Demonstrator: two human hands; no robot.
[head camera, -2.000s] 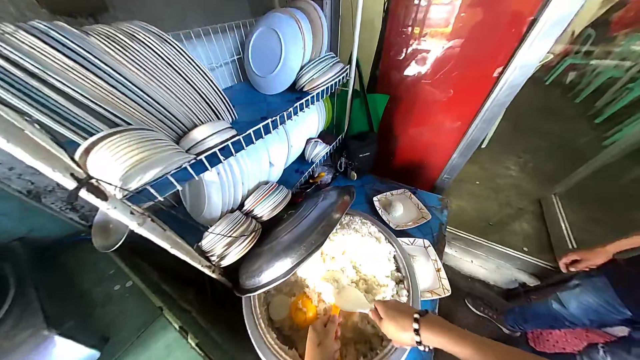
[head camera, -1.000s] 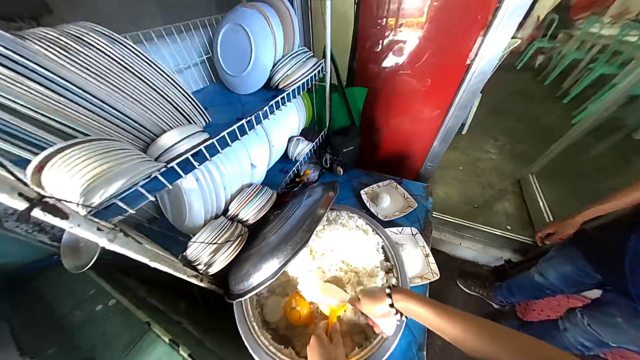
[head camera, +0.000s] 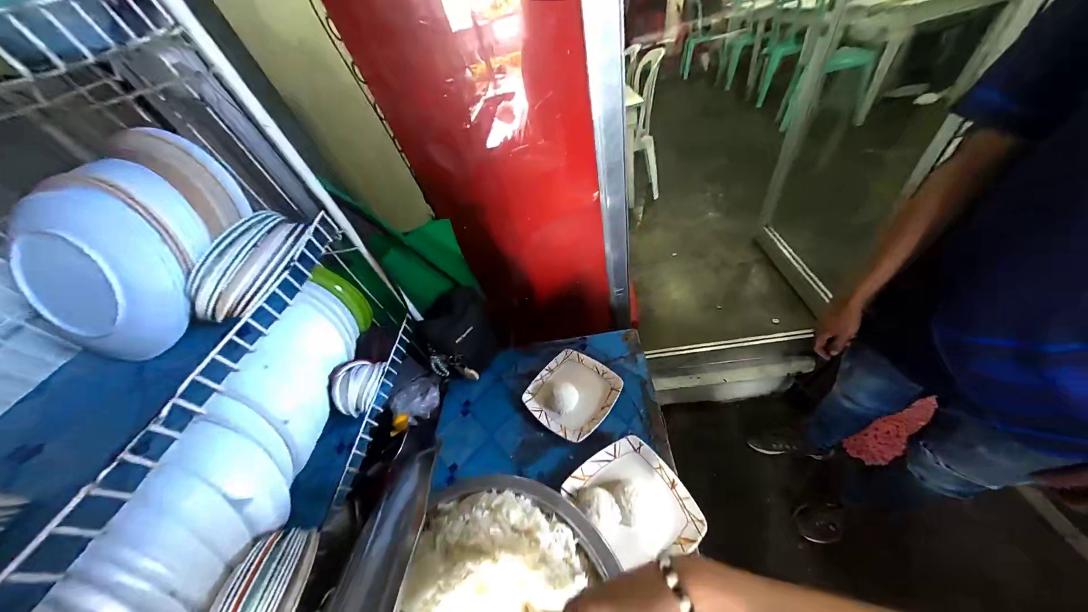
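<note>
A metal pot (head camera: 557, 501) of white rice (head camera: 501, 544) stands at the bottom centre, its upturned metal lid (head camera: 387, 535) leaning along the left side. My right hand (head camera: 625, 591), with a beaded bracelet at the wrist, is at the pot's right rim, cut off by the bottom edge; what it holds is hidden. My left hand is out of view. Against the pot's right side, a square patterned plate (head camera: 650, 518) bears two adjoining rice mounds (head camera: 610, 503). Behind it, a smaller square plate (head camera: 595, 399) carries one rounded rice mound (head camera: 561, 396).
On the left is a wire dish rack (head camera: 212, 365) with bowls (head camera: 110, 255) and stacked plates. Both square plates sit on a blue-covered table (head camera: 484, 425). A red panel (head camera: 518, 170) rises behind it. At right, a person in jeans (head camera: 960, 442) stands near a glass door.
The view has swung toward the plates and the doorway. My left hand, at the pot before, has left the view. The spoon my right hand held over the rice is no longer visible.
</note>
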